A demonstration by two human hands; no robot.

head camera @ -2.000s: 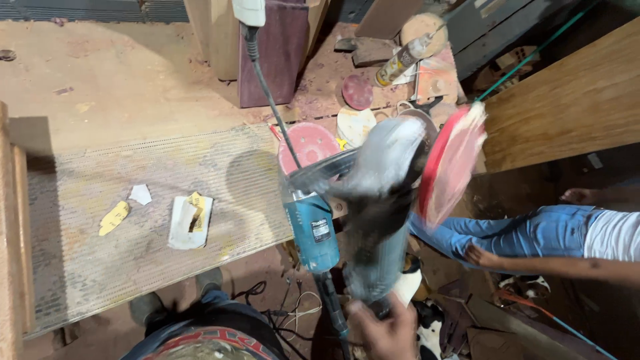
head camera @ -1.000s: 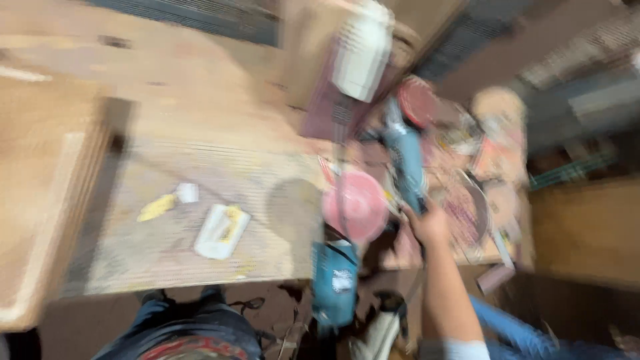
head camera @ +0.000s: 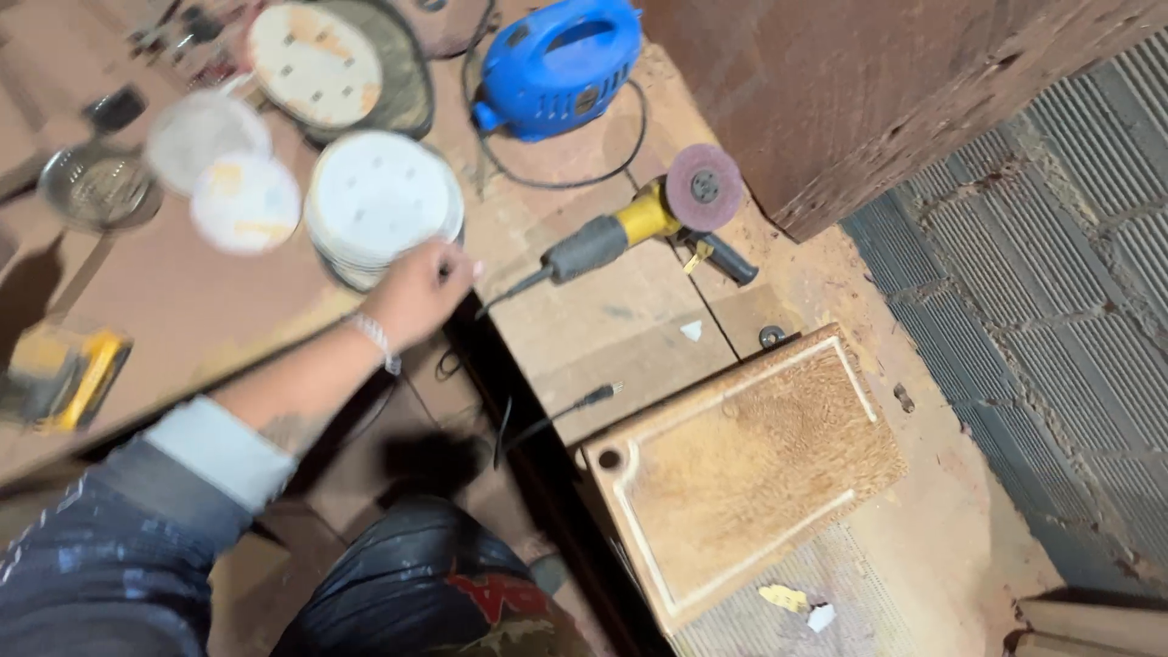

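My left hand (head camera: 427, 290), with a bracelet at its wrist, reaches in from the lower left, its fingers bent. It is over the near right edge of a stack of white sanding discs (head camera: 379, 196) with holes; blur hides whether it touches or grips them. To its right lies a yellow and black angle grinder (head camera: 630, 228) with a reddish abrasive disc (head camera: 703, 187). A wooden cutting board (head camera: 748, 474) with a pale groove and a corner hole lies nearer, on the right. My right hand is out of view.
A blue corded power-tool unit (head camera: 561, 73) stands at the back. Loose discs (head camera: 245, 203) and a metal bowl (head camera: 100, 187) lie left, a yellow tool (head camera: 87, 379) nearer. A dark gap runs between the bench surfaces. A power plug (head camera: 598, 395) lies beside the board.
The view has swung widely. The teal corded tool with a red pad, in my right hand earlier, is out of view, as is that hand. My left hand is now in view by the white discs.
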